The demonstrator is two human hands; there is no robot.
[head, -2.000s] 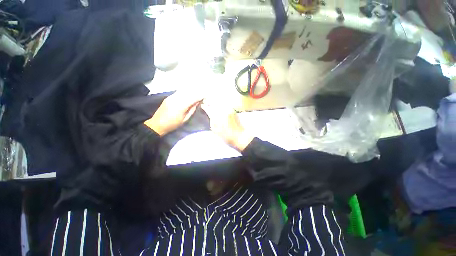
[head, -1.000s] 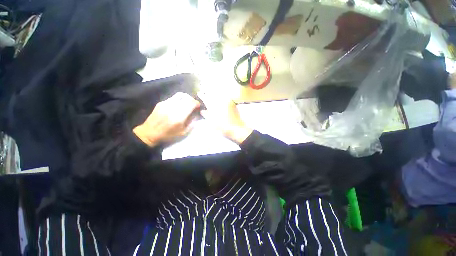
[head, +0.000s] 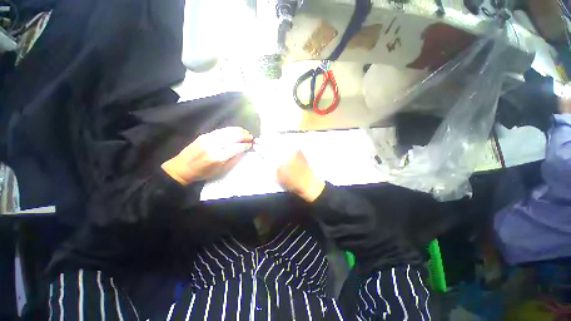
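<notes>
Black garment fabric (head: pixel 125 69) lies spread to the left of the needle area, with an edge reaching under the lamp glare. My left hand (head: pixel 216 152) is at the fabric's near edge, its fingertips pinched on a small dark bit of the cloth. My right hand (head: pixel 299 174) is to its right over the bright white table top (head: pixel 341 157), fingers curled; glare hides whether it holds anything. The off-white sewing machine (head: pixel 401 53) stands across the upper right. Its presser foot area is lost in glare.
Scissors with black and red handles (head: pixel 325 92) rest against the machine. A crumpled clear plastic bag (head: pixel 460 138) hangs at the right. A dark strap (head: pixel 352 28) crosses the machine arm. A person in a lilac garment (head: pixel 532 213) is at the right edge. Green plastic (head: pixel 435 264) shows beside the lap.
My right hand has moved down and slightly right, away from the needle area. My left hand has flattened from its curled pose, its fingertips lower than two seconds ago. The fabric edge lies flatter.
</notes>
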